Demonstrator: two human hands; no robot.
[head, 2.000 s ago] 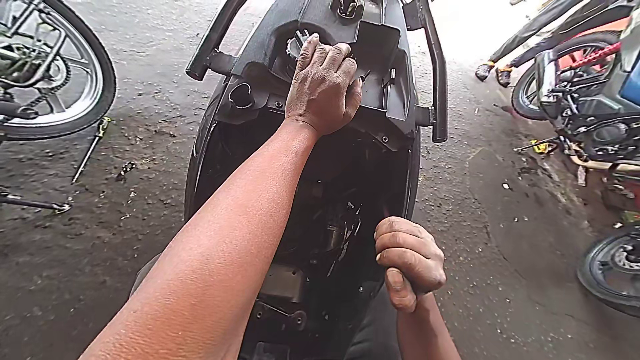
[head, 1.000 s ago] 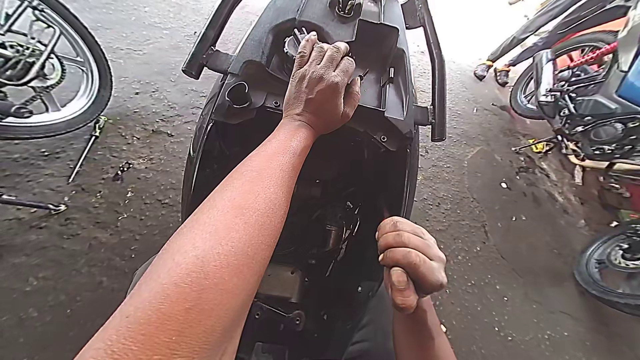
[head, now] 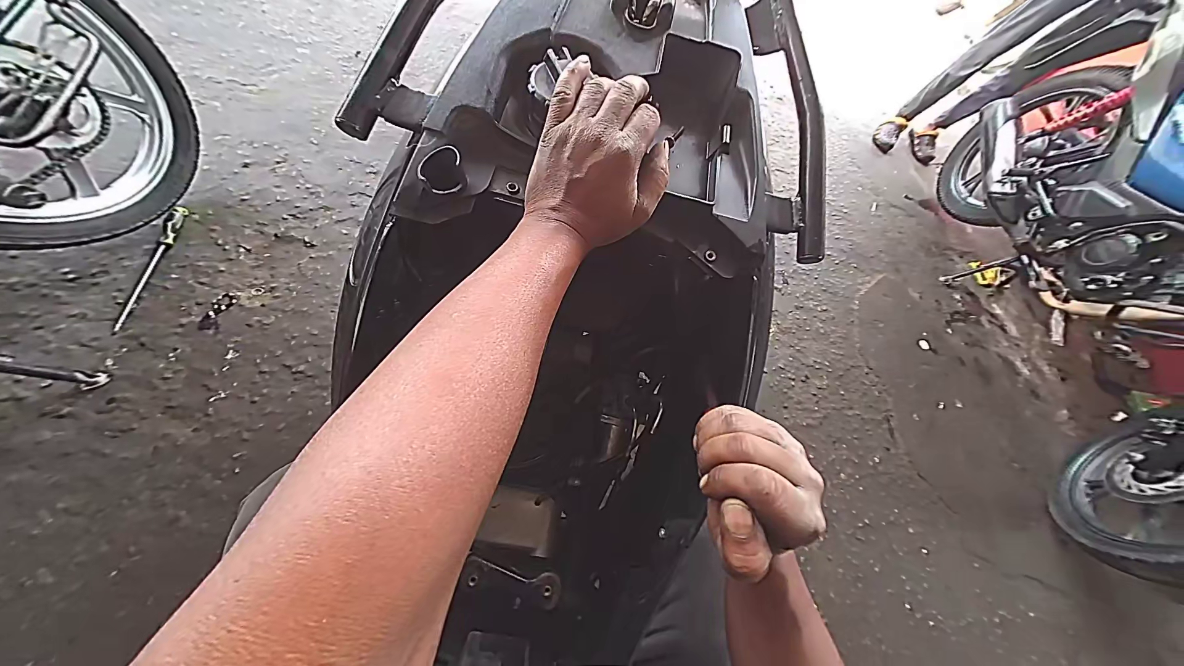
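Observation:
The rear body of a motor scooter (head: 347,305) lies before me, its under-seat bay uncovered and dark inside. My left hand (head: 597,143) rests palm down at a round filler cap (head: 546,79) in the black plastic tray (head: 698,74); the fingers partly cover the cap, so their grip on it is unclear. At the bay's right edge, my right hand (head: 763,486) is curled in a fist, thumb downward; whether something is inside it cannot be seen. Small metal pieces (head: 719,153) lie in the tray's right part. A grab rail (head: 805,139) stands on either side.
A motorcycle wheel (head: 139,139) stands at the left, with a screwdriver (head: 148,268) on the ground by it. Parked motorcycles (head: 1101,250), a yellow object (head: 990,273) and another wheel (head: 1138,495) are at the right. A person's legs (head: 999,74) extend at the upper right.

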